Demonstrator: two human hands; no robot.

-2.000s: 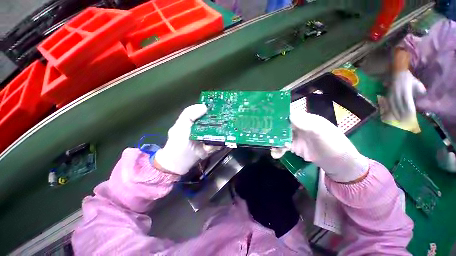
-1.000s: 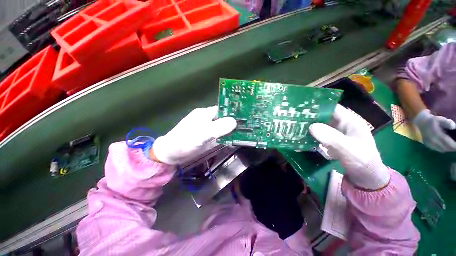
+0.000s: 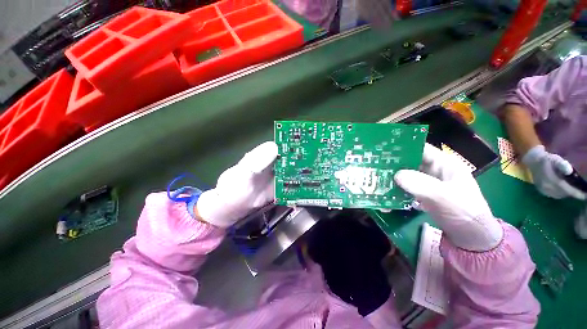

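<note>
A green circuit board [image 3: 322,160] is held up in front of me, its flat face with small solder joints and pale pads towards the camera. My left hand [image 3: 239,187], in a white glove with a blue strap at the wrist, grips its left edge. My right hand [image 3: 447,193], also in a white glove, grips its right edge, with the thumb on the face. The fingers behind the board are hidden.
Red divided trays [image 3: 241,35] are stacked across the green belt [image 3: 174,138]. Other boards lie on the belt, one at the left [image 3: 89,212]. At right are a black tray [image 3: 479,146], a record sheet [image 3: 430,270], another board [image 3: 544,254] and a coworker's gloved hand [image 3: 547,172].
Both hands still hold the board. Since one second ago it has moved slightly down and tilted, its face now squarer to the camera. The left thumb has shifted off its face to the edge.
</note>
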